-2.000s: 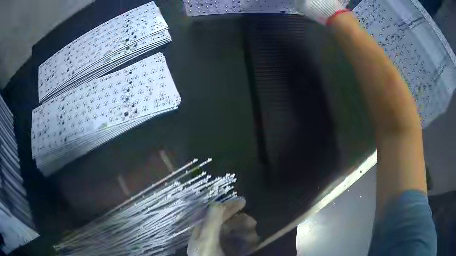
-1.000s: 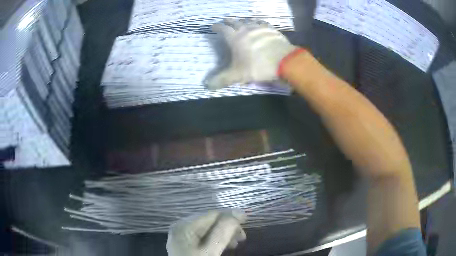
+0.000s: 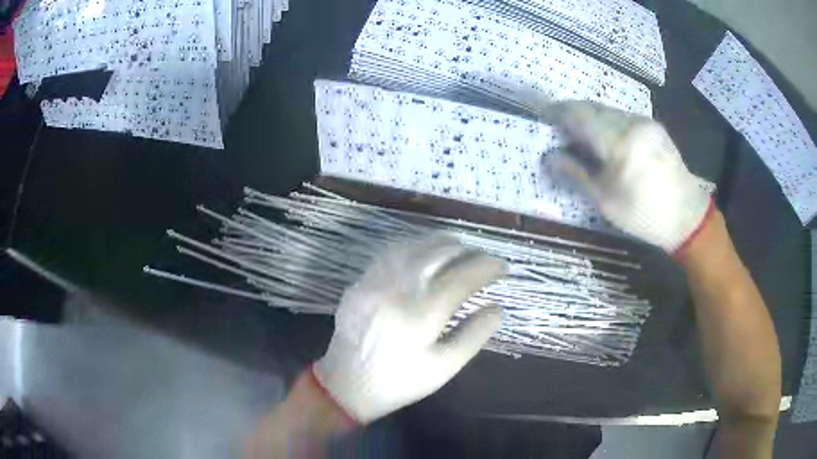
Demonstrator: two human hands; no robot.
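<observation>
A white circuit board panel [image 3: 430,148] with rows of dark marks lies in front of the board stack, its near edge over a brown block [image 3: 511,218]. My right hand [image 3: 632,175], in a white knit glove with a red cuff, is over the panel's right end. Its fingers are bent and blurred; whether they grip the panel cannot be told. A loose heap of thin silvery strips [image 3: 287,255] lies nearer to me. My left hand [image 3: 408,327], gloved the same way, is over the heap, thumb and fingers apart, with nothing seen held.
Stacked boards [image 3: 502,54] stand behind the panel. More stacked boards [image 3: 134,54] are at the far left. Another board [image 3: 761,125] lies at the far right. The dark mat [image 3: 107,197] has a pale bench edge [image 3: 645,418] on my side.
The view has swung left. A panel now lies over the brown block, in front of the stack. My right hand has moved from the stack to that panel's right end; my left hand is farther over the strips.
</observation>
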